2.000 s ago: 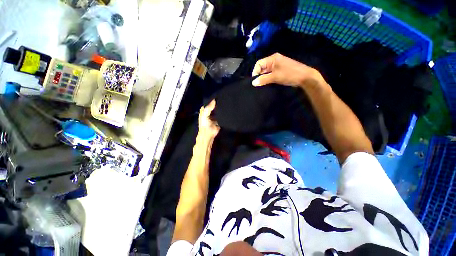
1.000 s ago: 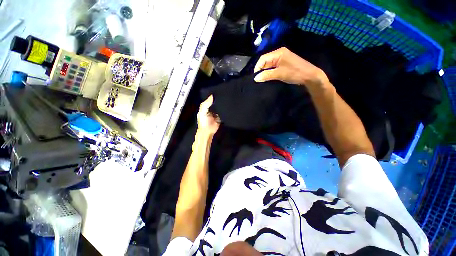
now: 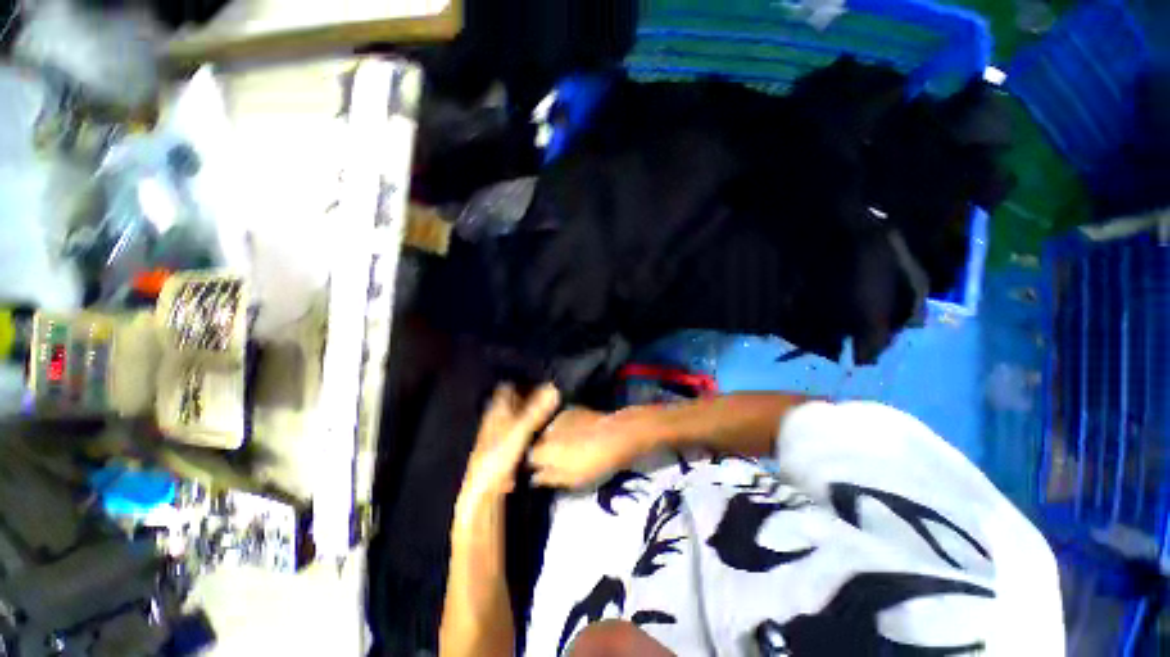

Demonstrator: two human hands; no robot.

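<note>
My left hand [image 3: 511,430] and my right hand [image 3: 580,447] are close together over my lap, at the black cloth [image 3: 449,449] beside the table edge. The frame is blurred, and what the fingers hold cannot be made out. More black cloth [image 3: 719,218] is heaped beyond my hands. On the table at left, the grey-brown machine [image 3: 77,565] has a bright blue part [image 3: 132,489] and shiny metal parts at its front. A cream two-compartment tray [image 3: 203,430] holds small dark dots.
The white table [image 3: 372,231] runs along my left. A beige control panel [image 3: 77,366] and an orange-red piece [image 3: 152,280] are near the tray. A blue crate [image 3: 956,45] stands behind the cloth heap, and another blue crate [image 3: 1110,385] is at far right. A red strip [image 3: 667,377] lies beyond my forearm.
My right hand has come down from the raised black cloth to beside my left hand. The cloth is no longer held up between them. The view has turned and blurred.
</note>
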